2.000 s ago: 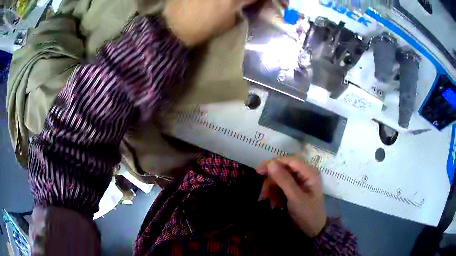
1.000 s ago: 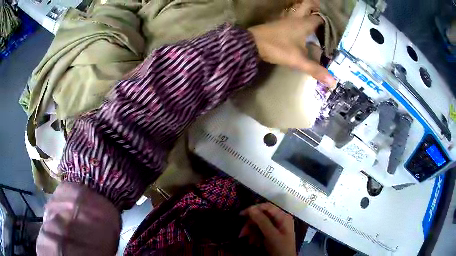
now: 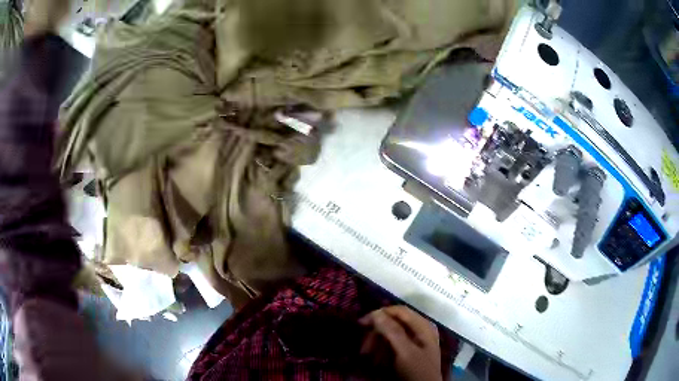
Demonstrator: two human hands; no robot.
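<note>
Khaki cut cloth [image 3: 149, 97] lies in a crumpled heap left of the white sewing machine [image 3: 521, 111]. The shiny cloth plate [image 3: 432, 126] beside the lit needle area [image 3: 476, 152] is uncovered. My left hand [image 3: 45, 9] is at the top left edge, blurred and cut off, away from the machine; what it holds cannot be told. My right hand [image 3: 406, 338] rests low over my lap at the table's front edge, fingers curled; whether something is between them is hidden.
White pieces [image 3: 145, 290] hang below the heap at the left. The white table [image 3: 357, 223] has a printed ruler and a dark rectangular insert [image 3: 458, 245]. A control panel [image 3: 636, 231] glows blue at the right. Grey floor shows at the lower left.
My left hand has moved from the needle area to the far top left. The khaki piece no longer covers the cloth plate. My right hand has hardly moved since one second ago.
</note>
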